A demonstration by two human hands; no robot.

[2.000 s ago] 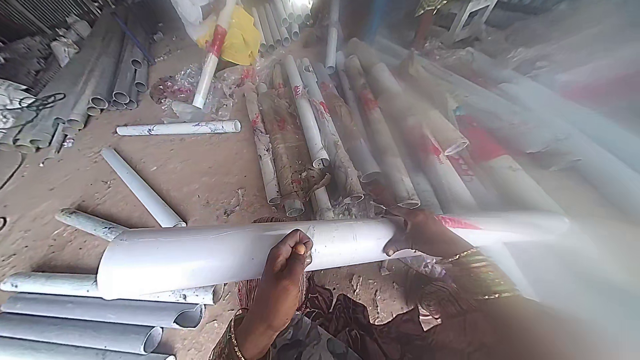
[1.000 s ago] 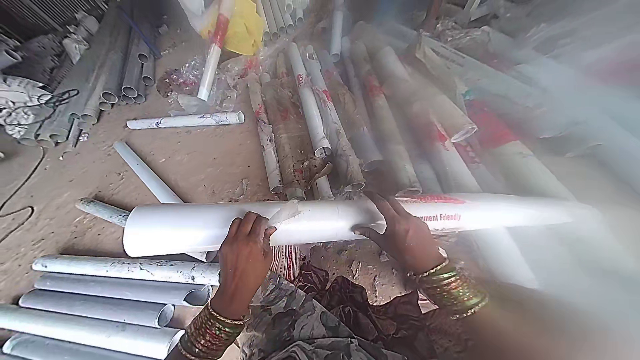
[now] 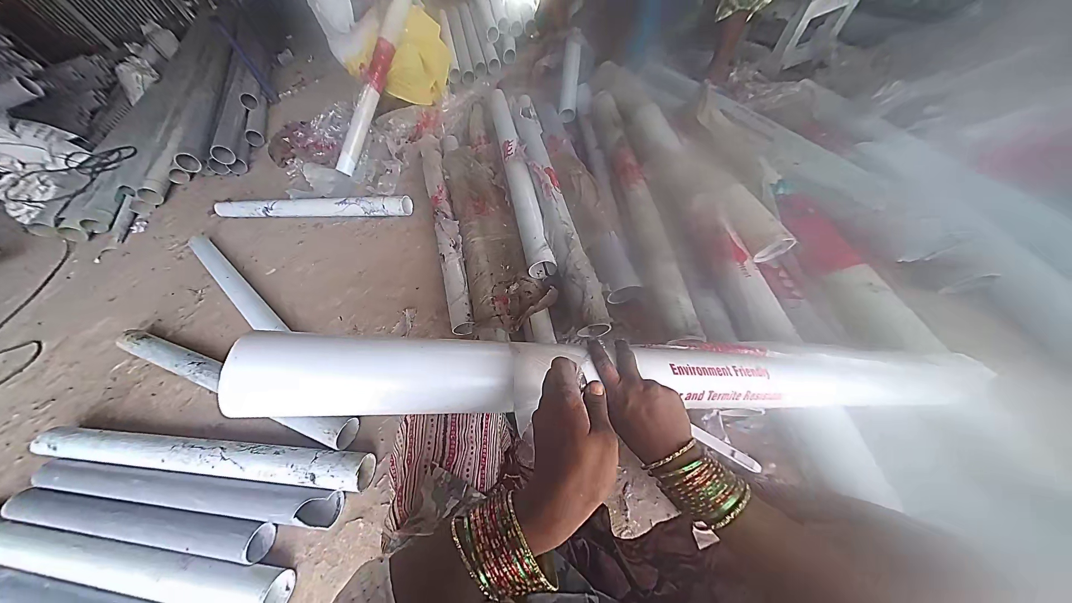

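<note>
A thick white plastic pipe [image 3: 377, 374] with red print lies crosswise over my lap, its left part bare and its right part in a thin plastic wrap. My left hand [image 3: 574, 444] is at the pipe's middle, its thumb and bent fingers pinching the wrap near its edge. Close beside it, my right hand [image 3: 641, 406] rests on the pipe with fingers spread over the far side; whether it grips the wrap cannot be told. Both wrists wear bangles.
Several short pipes [image 3: 201, 456] lie side by side at the lower left. Dirty wrapped pipes [image 3: 536, 193] lie in rows ahead and to the right. Grey pipes [image 3: 180, 126] are stacked at the upper left. A yellow plastic bag [image 3: 419, 63] and crumpled clear film [image 3: 322, 142] are at the top.
My left hand has moved right along the pipe, and my two hands, apart before, are now side by side. More of the pipe's left part shows bare of wrap than one second ago.
</note>
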